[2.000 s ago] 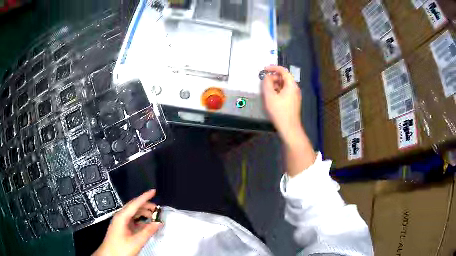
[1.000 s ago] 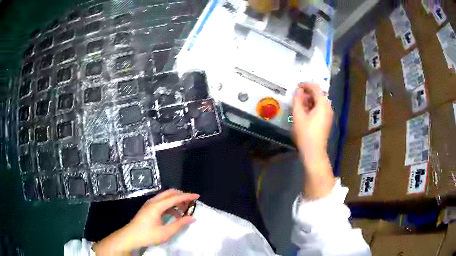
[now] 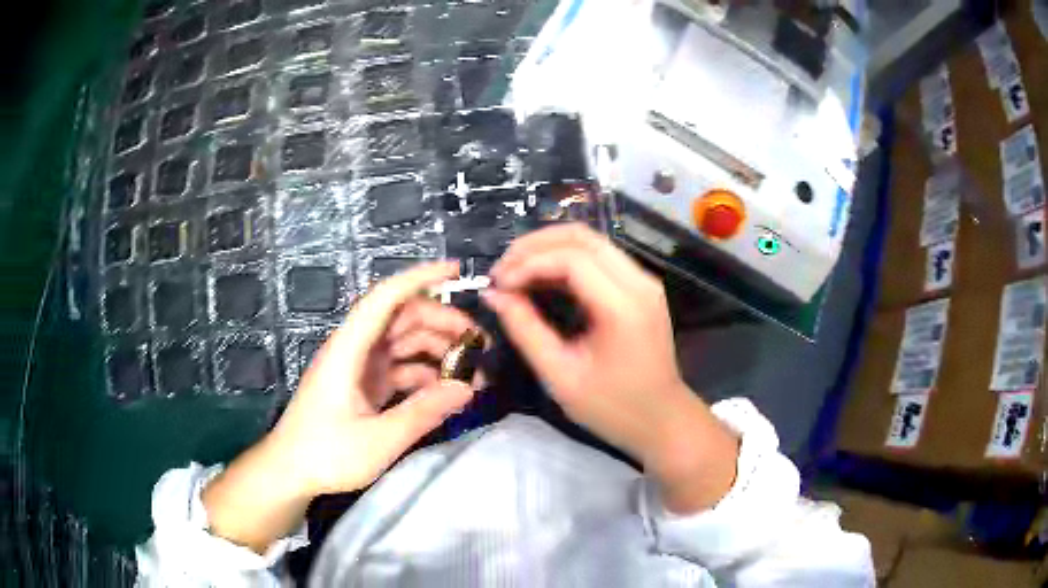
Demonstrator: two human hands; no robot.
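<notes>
My left hand (image 3: 374,391) is at the lower centre and holds a small dark housing (image 3: 462,357) by its edges. The housing is seen nearly edge-on, with a shiny gold-toned rim. My right hand (image 3: 603,345) is just to the right of it, thumb and forefinger tips together above the housing. A whitish streak lies beside those fingertips; whether it is a thin part in them or glare on the tray behind cannot be told. The small parts tray (image 3: 496,161) lies beyond the hands, its near part hidden by them.
The large clear blister tray (image 3: 267,195) with rows of square dark pockets is at the left. The white benchtop press (image 3: 793,138) is at the upper right, with a red emergency stop (image 3: 721,215) and a green-ringed button (image 3: 768,245). Labelled cartons (image 3: 968,270) stand at the far right.
My right hand has left the front of the press and come down-left to the housing. My left hand still holds the housing, now higher. The view has shifted, so press and trays appear further right.
</notes>
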